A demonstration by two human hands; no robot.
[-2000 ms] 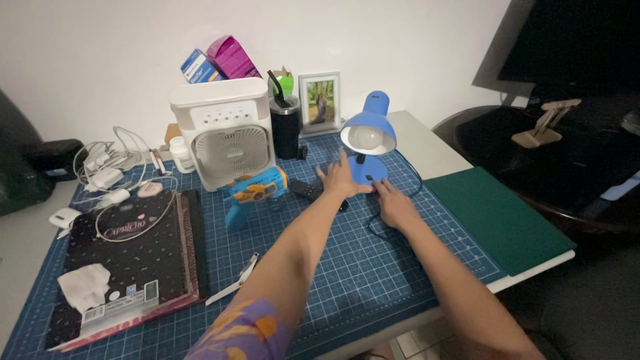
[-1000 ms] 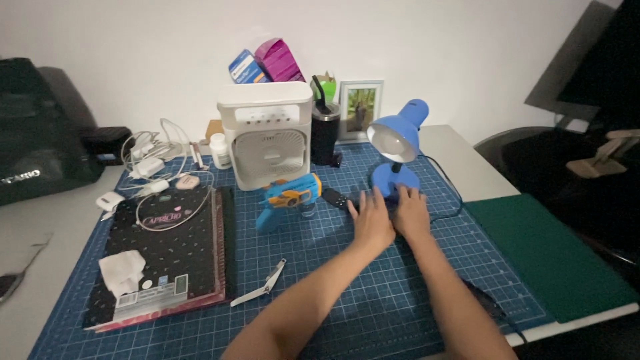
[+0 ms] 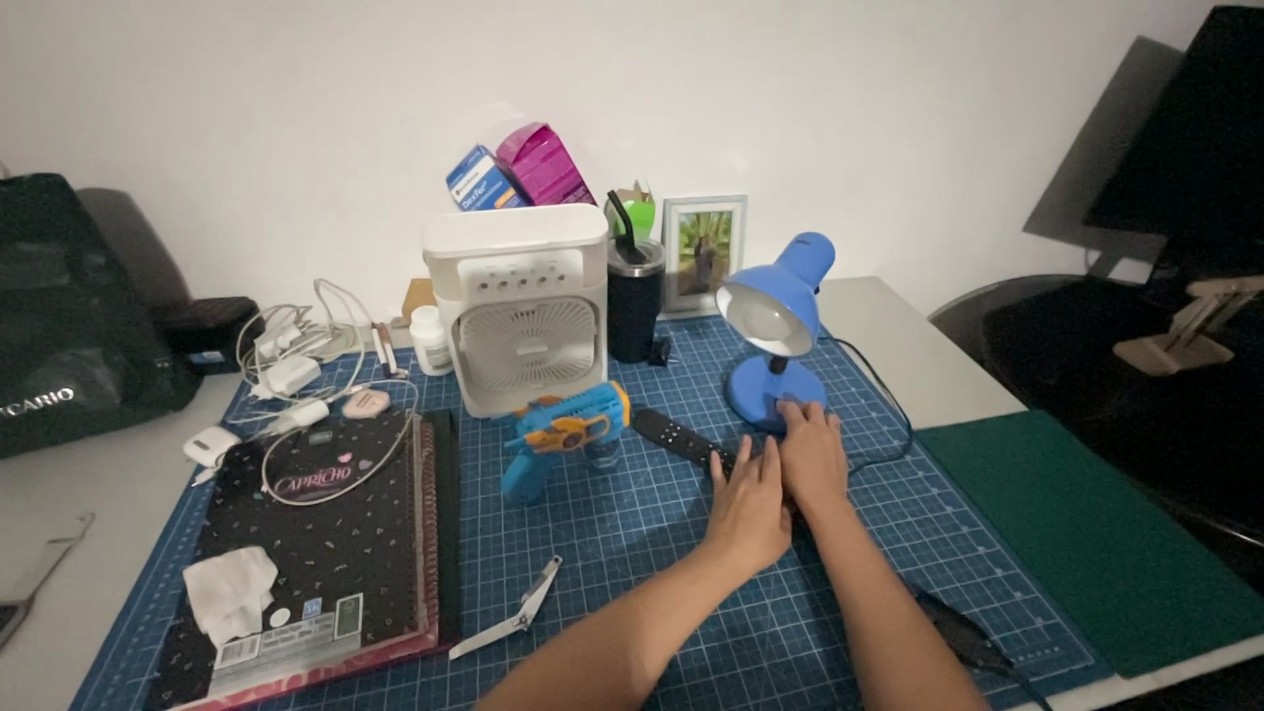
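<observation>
My left hand [image 3: 750, 509] lies with fingers spread over the near end of a black remote control [image 3: 681, 441]; whether it grips it cannot be told. My right hand [image 3: 814, 456] reaches to the front edge of the round base of a blue desk lamp [image 3: 777, 301], its fingertips touching the base. The lamp stands upright with its shade tilted down toward the left, and its bulb looks unlit. Left of the remote, a blue and orange toy gun [image 3: 565, 434] stands in front of a white fan [image 3: 525, 314].
A blue cutting mat [image 3: 612, 612] covers much of the table. On it are a black notebook [image 3: 326, 553] at left, tangled white cables [image 3: 286, 370], a white folding object [image 3: 513, 617] and a black tumbler [image 3: 635, 306]. A picture frame [image 3: 703, 255] stands behind; a green mat [image 3: 1086, 533] lies at right.
The lamp's head has turned to face more to the left. My left hand has left the lamp's base and come down nearer to me, over the remote. The view has shifted.
</observation>
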